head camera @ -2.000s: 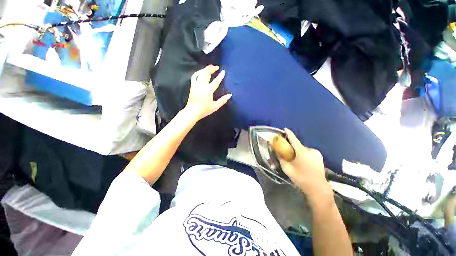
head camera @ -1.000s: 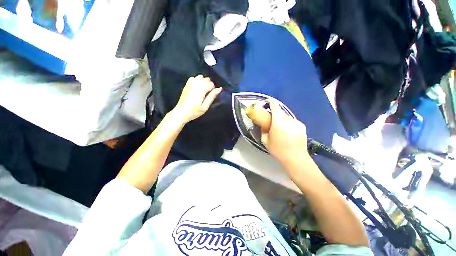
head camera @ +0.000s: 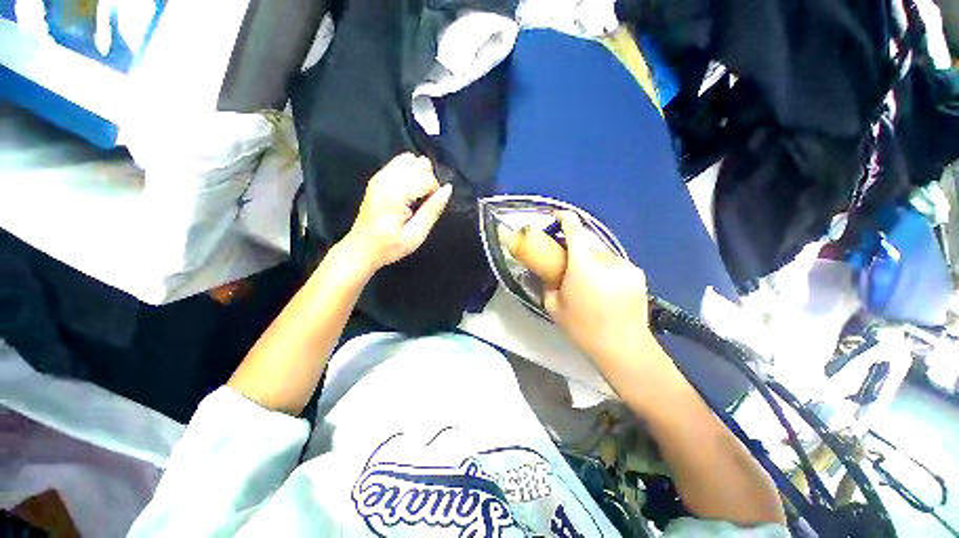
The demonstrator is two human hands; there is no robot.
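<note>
A black garment [head camera: 421, 278] drapes over the left end of the blue pad [head camera: 589, 126]. A white patch [head camera: 463, 53] shows near its upper edge. My left hand [head camera: 400, 210] is closed on the garment's cloth, its fingers curled and thumb toward the iron. My right hand [head camera: 599, 278] grips the tan handle of the steam iron [head camera: 505, 252]. The iron's pointed tip faces left, at the garment's edge on the pad. Its plate's underside is hidden.
A black garment pile [head camera: 778, 158] lies behind the pad. Black hoses [head camera: 757, 378] run right and down from the iron. At the left are a white cloth-covered table [head camera: 105, 210] and a blue tray [head camera: 63, 105]. A second blue pad [head camera: 904, 273] stands farther right.
The iron has moved left and up from beside the pad's front edge to the garment's edge. My left hand has gone from spread fingers to closed and shifted slightly left.
</note>
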